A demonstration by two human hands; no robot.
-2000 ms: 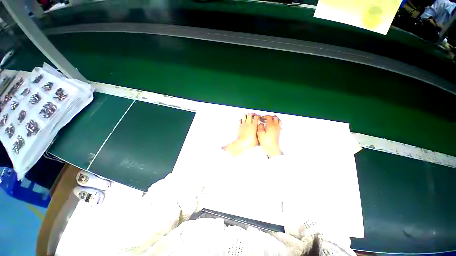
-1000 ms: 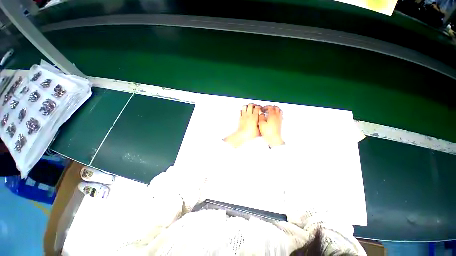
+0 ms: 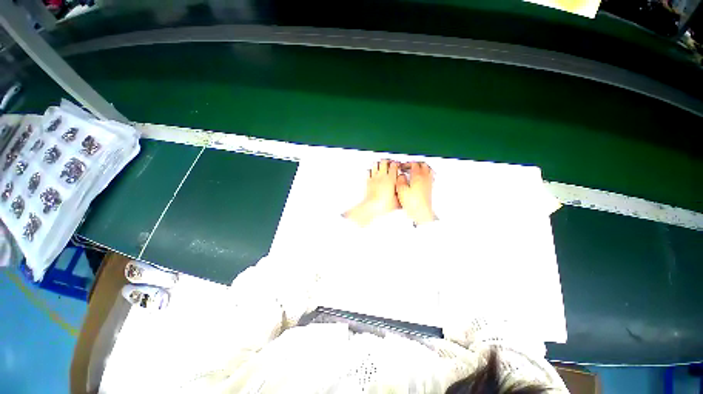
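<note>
My left hand [image 3: 379, 192] and my right hand [image 3: 417, 194] lie side by side, touching, on the bright white mat [image 3: 493, 254]. Both are bare, palms down, with fingertips pointing at the mat's far edge. A tiny dark piece [image 3: 404, 168] shows between the fingertips. The glare and small size hide what it is and whether the fingers grip it.
A green conveyor belt [image 3: 347, 100] runs beyond the mat. A translucent parts tray [image 3: 58, 165] with rows of dark metallic pieces is at the left. A brown carton [image 3: 91, 323] with white devices [image 3: 146, 296] stands at the lower left. A yellow sheet [image 3: 570, 6] hangs at the top right.
The view has shifted, so the mat and hands sit higher in the picture and the yellow sheet is mostly out of it. The hands have kept nearly the same pose.
</note>
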